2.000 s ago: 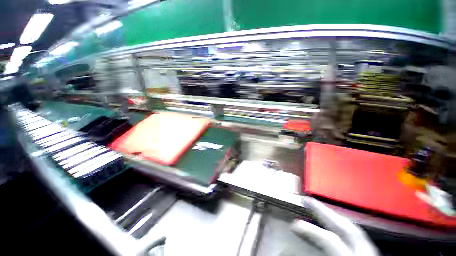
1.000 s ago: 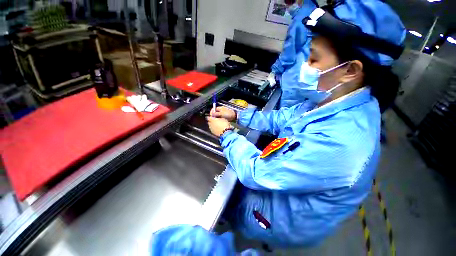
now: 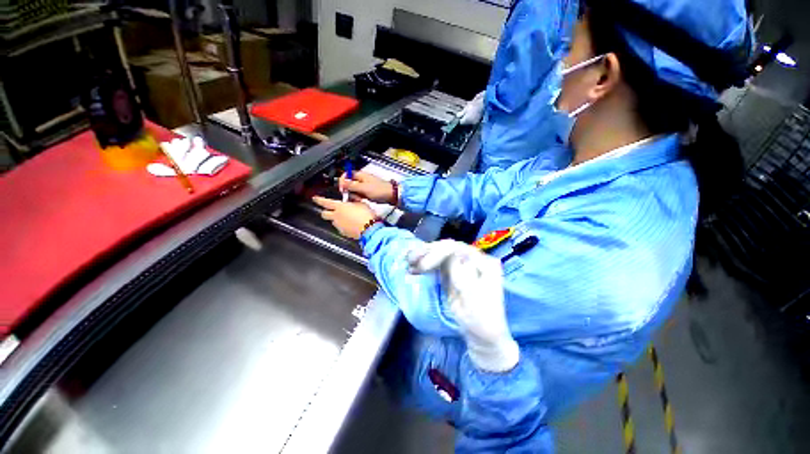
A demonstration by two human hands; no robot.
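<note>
My right hand (image 3: 469, 301), in a white glove with a blue sleeve, is raised at centre right, in front of the neighbouring person's arm. Its fingers point left and look bent; I see nothing held in it, but cannot tell how far they are closed. My left hand is not in view. The shiny stainless bench top (image 3: 222, 341) lies nearest in front, between the dark conveyor rail (image 3: 142, 270) and the bench's pale right edge. Paired guide rods (image 3: 311, 241) cross beyond it. A small pale blurred shape (image 3: 249, 238) shows by the rail.
A person in blue (image 3: 568, 257) stands close at right, bare hands (image 3: 351, 213) holding a blue-and-white pen. Another person is behind. The red mat (image 3: 62, 213) bears a black object (image 3: 114, 115) on yellow, and white gloves (image 3: 194, 158). A smaller red mat (image 3: 306, 108) lies beyond.
The view has swung right from the racks and green mat to the neighbouring person. My right hand has risen into view, where one second ago only a blue sleeve showed at the bottom.
</note>
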